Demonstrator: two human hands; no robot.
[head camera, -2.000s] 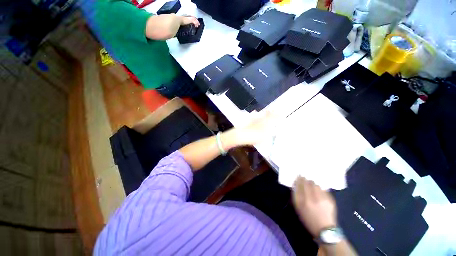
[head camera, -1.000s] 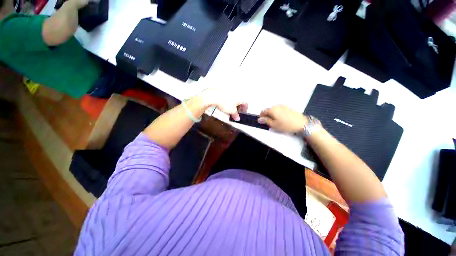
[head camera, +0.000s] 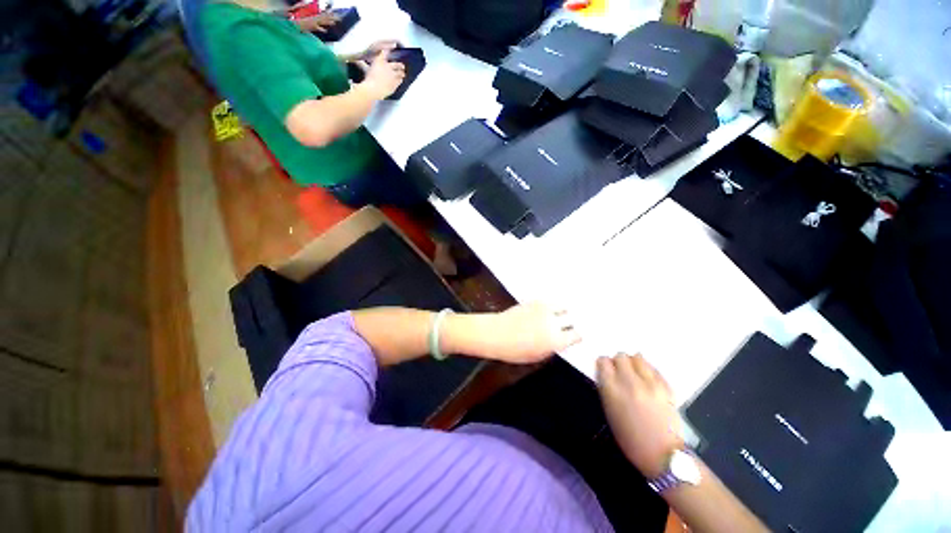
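Note:
My left hand (head camera: 532, 333) is at the white tabletop's front edge, palm down, fingertips a little blurred. My right hand (head camera: 634, 396) lies at the same edge just to the right, fingers bent close together. The hands are apart. No held thing shows clearly; anything pale under the fingers would be lost against the white table. A flat black ribbed card blank (head camera: 798, 437) with tabs and two pale printed lines lies right of my right hand. Formed black printed boxes (head camera: 547, 172) are stacked beyond my left hand.
A coworker in green (head camera: 282, 99) holds a small black box (head camera: 405, 73) at the far left. An open carton (head camera: 313, 250) of black pieces is on the floor. Black pieces with white bows (head camera: 766, 208), yellow tape rolls (head camera: 824, 109) and clear plastic (head camera: 918, 52) line the back.
The small black strip between my fingers a second ago no longer shows. My hands have moved slightly apart. The view has turned, and the coworker now has both hands at the small box.

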